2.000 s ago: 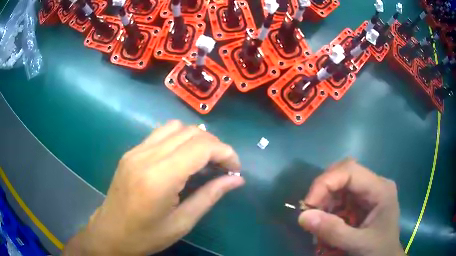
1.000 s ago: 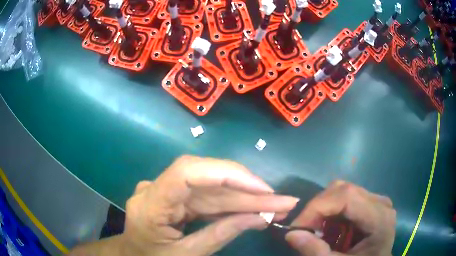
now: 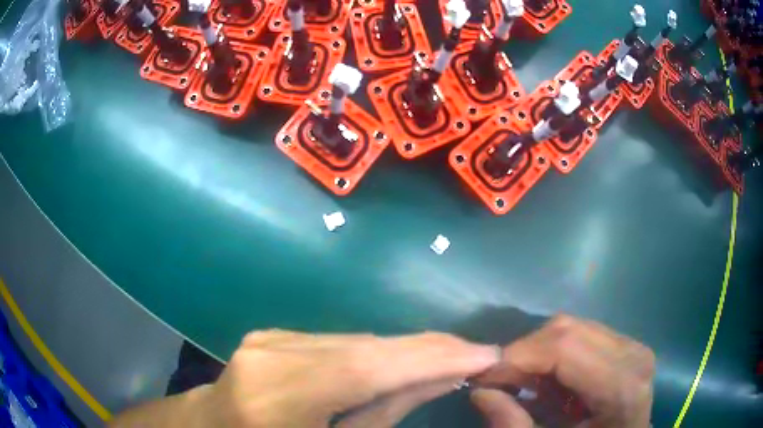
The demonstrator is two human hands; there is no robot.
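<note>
My left hand (image 3: 360,372) comes in from the lower left, its fingertips pinched together. A small bit of the white connector housing (image 3: 460,384) shows at its fingertips; the rest is hidden. My right hand (image 3: 577,364) is at the lower right, its fingers curled round a lead with a grey-white sleeve (image 3: 525,393). Dark red-orange parts of a housing plate show dimly inside its grip. The fingertips of both hands meet or nearly meet. The join between lead and housing is mostly hidden.
Two loose white connector housings (image 3: 334,221) (image 3: 440,244) lie on the green table (image 3: 209,242). Orange housing plates (image 3: 333,144) with upright cables and white blocks stand across the back. More plates (image 3: 701,113) stand at right by the yellow-green line. A clear plastic bag (image 3: 33,71) lies far left.
My left hand has moved right and down, bringing a white housing to the lead in my right hand. The fingertips have closed together, covering most of the housing and lead.
</note>
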